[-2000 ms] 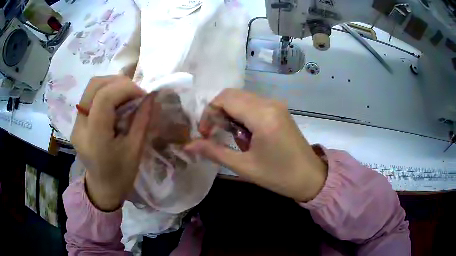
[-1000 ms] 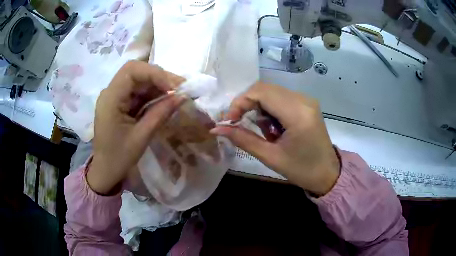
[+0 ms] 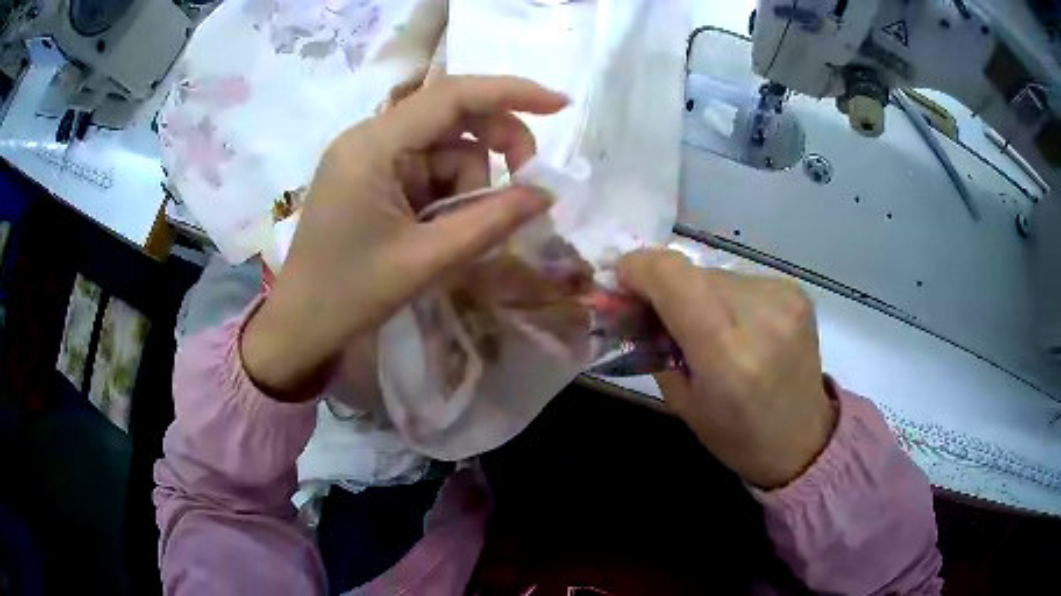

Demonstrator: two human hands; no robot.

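Observation:
The light floral garment (image 3: 215,122) lies on the table and hangs over its front edge. A sheer pale part of it (image 3: 500,402) is held up between my hands. My left hand (image 3: 396,221) holds the garment's edge between thumb and fingers, with a forefinger raised. A small white bit (image 3: 559,181) shows by its thumb tip. My right hand (image 3: 733,349) is closed around thread snips (image 3: 634,332) with reddish handles, partly hidden by the fingers. The snips are beside the held cloth; whether the blades touch it is blurred.
The sewing machine head (image 3: 867,47) stands at the upper right, with the presser foot (image 3: 768,116) over its plate. A slim grey bar (image 3: 940,157) lies on the bed. A second machine (image 3: 116,47) is at the upper left. A printed ruler scale (image 3: 966,454) runs along the front edge.
The view has shifted, so table and machine sit further right. My left hand has opened its forefinger. My right hand has turned knuckles up, and the snips now show below its fingers.

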